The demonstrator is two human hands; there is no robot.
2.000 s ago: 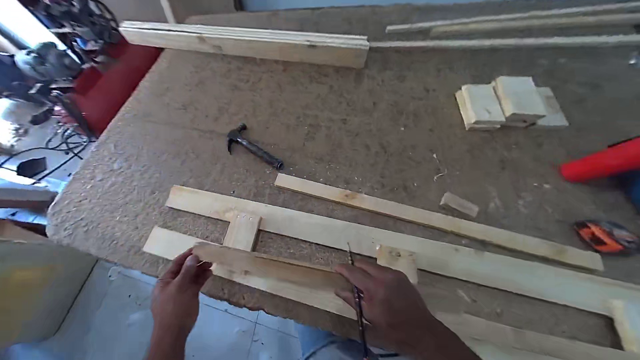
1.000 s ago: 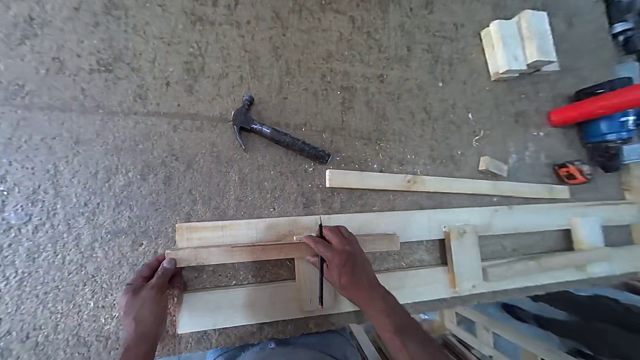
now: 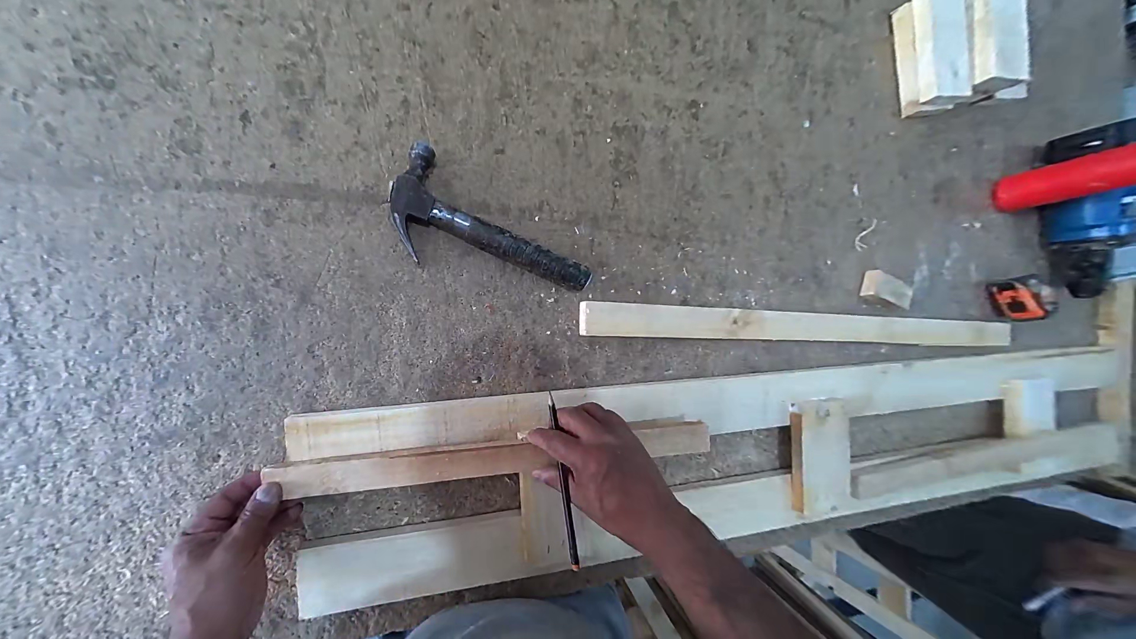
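Note:
My left hand (image 3: pixel 226 555) pinches the left end of a narrow wooden strip (image 3: pixel 399 470) between thumb and fingers. Farther along, my right hand (image 3: pixel 603 470) grips the same strip and also holds a dark pencil (image 3: pixel 564 497), its point toward the far side. The strip lies at the near edge of the upper long board (image 3: pixel 417 422). A lower long board (image 3: pixel 408 564) runs roughly parallel, nearer my body. Short wooden crosspieces (image 3: pixel 824 457) span the two boards, one of them partly under my right hand.
A claw hammer (image 3: pixel 479 231) lies beyond the boards, near a loose wooden strip (image 3: pixel 790 324). Rightward are a wood offcut (image 3: pixel 886 288), an orange and black tape measure (image 3: pixel 1021 298), a red cylindrical object (image 3: pixel 1065 177), a blue tool (image 3: pixel 1087 217) and stacked wood blocks (image 3: pixel 958 53). Another person's hand (image 3: pixel 1092 568) is at lower right.
The view has shifted and turned. Between two seconds and one second ago, the held strip moved from the lower board to beside the upper board. Both hands still hold it.

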